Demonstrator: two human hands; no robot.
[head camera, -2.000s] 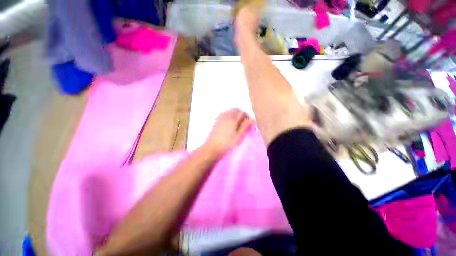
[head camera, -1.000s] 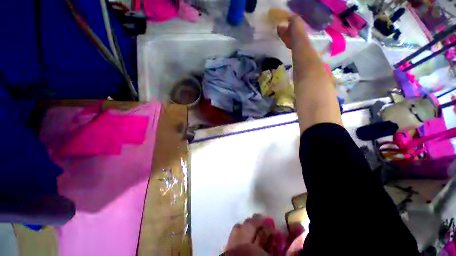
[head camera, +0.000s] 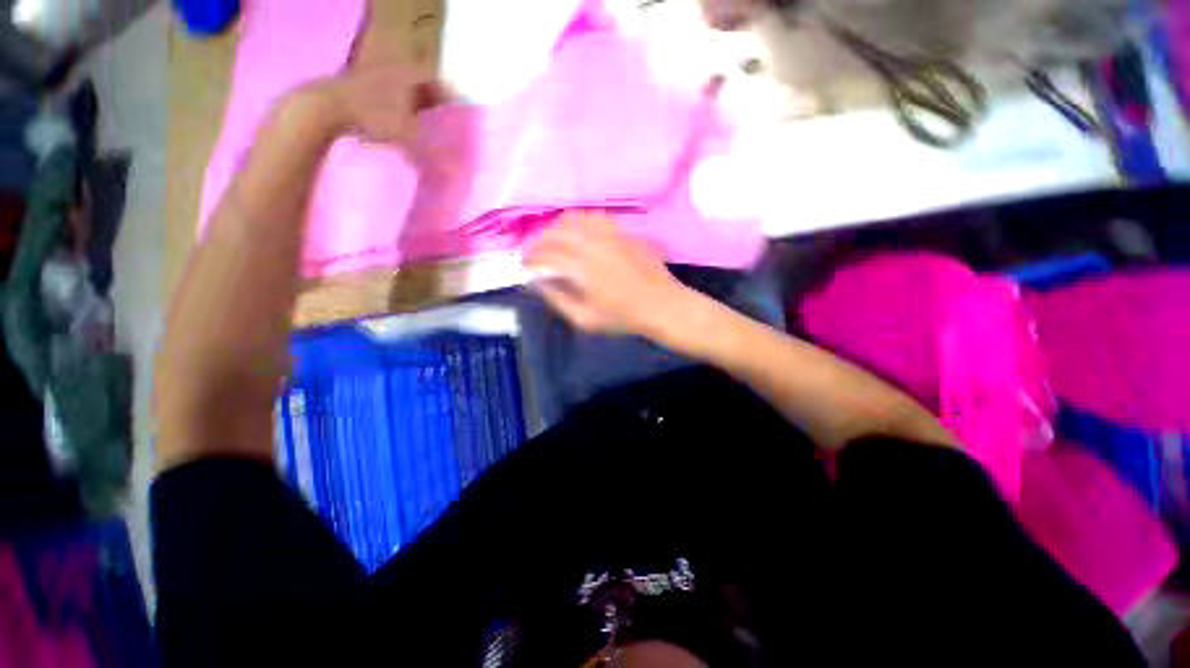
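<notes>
Large pink garment panels (head camera: 574, 131) lie across the front of the table, blurred, with layered hot-pink edges near the table's front edge. My left hand (head camera: 379, 105) is on or just over the pink fabric at the upper left; its fingers are blurred, and whether it grips cannot be told. My right hand (head camera: 587, 274) is at the front edge of the panels, its fingers at the layered edge; the blur hides whether they pinch it. A pale pink long panel (head camera: 281, 65) lies on the brown board at the upper left.
Shears (head camera: 933, 105) lie on the white table (head camera: 861, 163) at the upper right, below the blurred machine. A blue slatted basket (head camera: 405, 444) stands below the table's front edge. Deep pink bundled fabric (head camera: 887, 320) is heaped at the right. Dark and green cloth is at the far left.
The view has tilted down towards my lap. My right arm, stretched far forward earlier, is back at the table's front edge. My left hand has moved to the upper left of the pink fabric.
</notes>
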